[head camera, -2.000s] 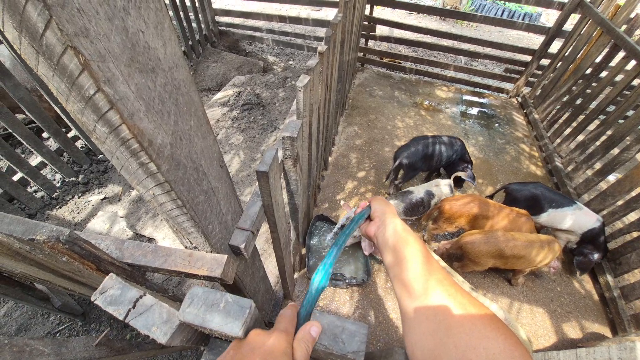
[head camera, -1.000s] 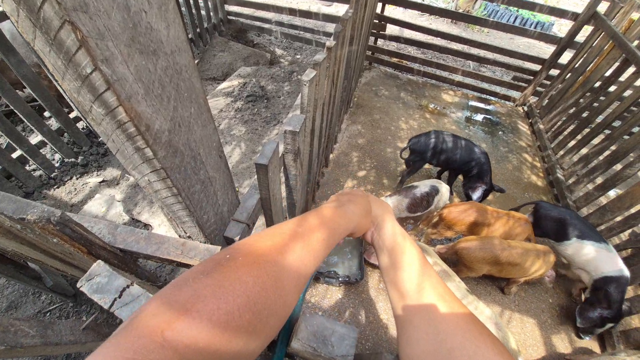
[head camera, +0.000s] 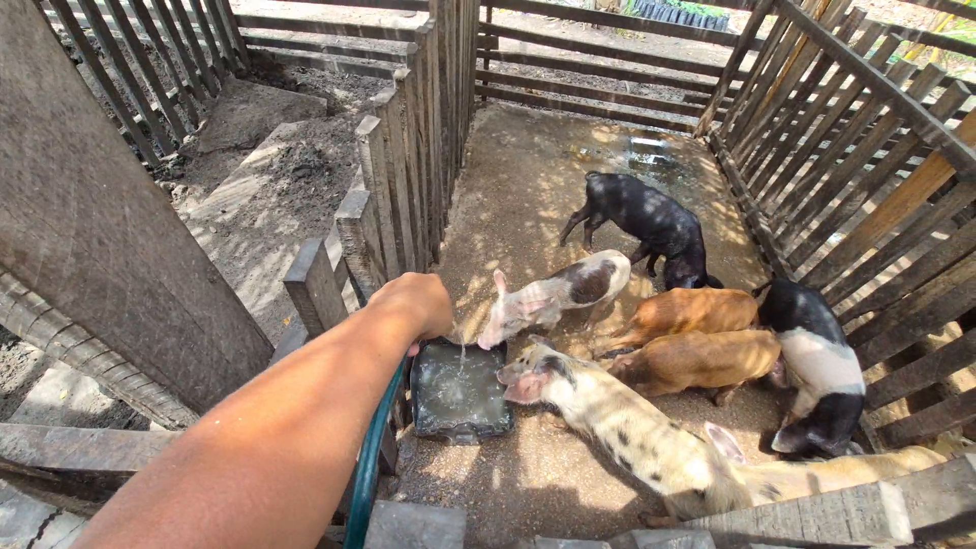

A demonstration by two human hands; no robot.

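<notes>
My left hand (head camera: 419,305) reaches over the plank fence, closed on the end of a green hose (head camera: 370,457) that hangs down below it. Water (head camera: 462,358) runs from there into a black basin (head camera: 463,435) holding cloudy water. A white pig with dark patches (head camera: 564,293) has its snout at the basin's upper right edge. Close to the right edge is the head of a cream pig with black spots (head camera: 633,427). The hose's mouth is hidden behind my fingers. My right hand is out of view.
Two brown pigs (head camera: 701,358), a black pig (head camera: 648,221) and a black-and-white pig (head camera: 820,366) stand on the wet concrete floor (head camera: 526,175). Slatted wooden fences (head camera: 854,191) enclose them. A thick post (head camera: 114,206) rises at left; plank ends (head camera: 808,518) line the near edge.
The hose has passed from my right hand to my left, and my right arm has left the view. The spotted cream pig's head has come up beside the basin.
</notes>
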